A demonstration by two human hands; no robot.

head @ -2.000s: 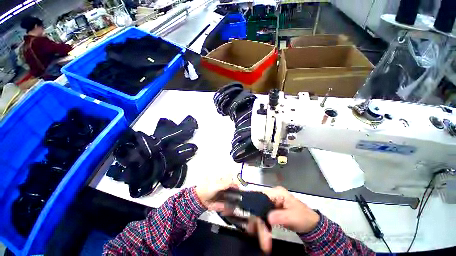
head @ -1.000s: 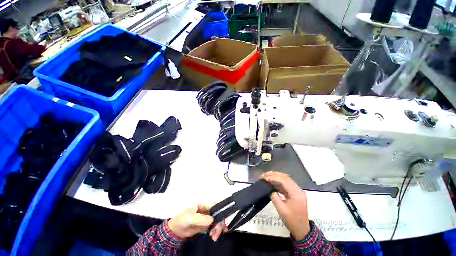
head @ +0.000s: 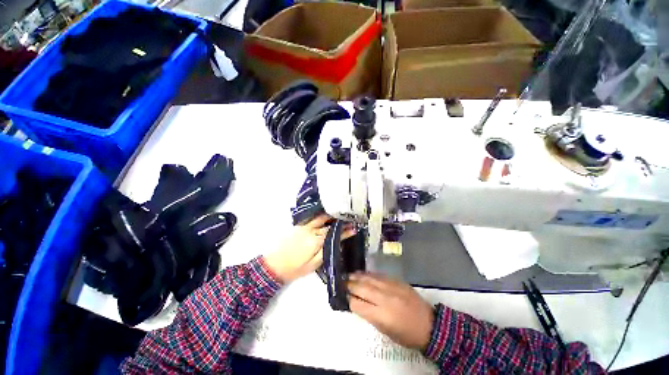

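Note:
A black band piece (head: 335, 269) with a thin white line stands as a loop at the needle end of the white sewing machine (head: 469, 176). My left hand (head: 299, 249) holds its far left part, close beside the machine head. My right hand (head: 389, 306) holds its near end from the right. The machine head hides the needle and the band's far end. Worked bands (head: 301, 121) overlap in a row behind and left of the head. A heap of loose black bands (head: 158, 238) lies on the table to the left.
Two blue crates (head: 110, 135) with black pieces stand at the left. Open cardboard cartons (head: 458, 62) stand behind the white table (head: 293, 333). A slim black tool (head: 541, 307) lies right of my right hand. A white scrap (head: 497, 250) lies under the machine arm.
Both hands have moved from the table's front edge up to the needle area, bringing the band there. The view has come closer to the machine.

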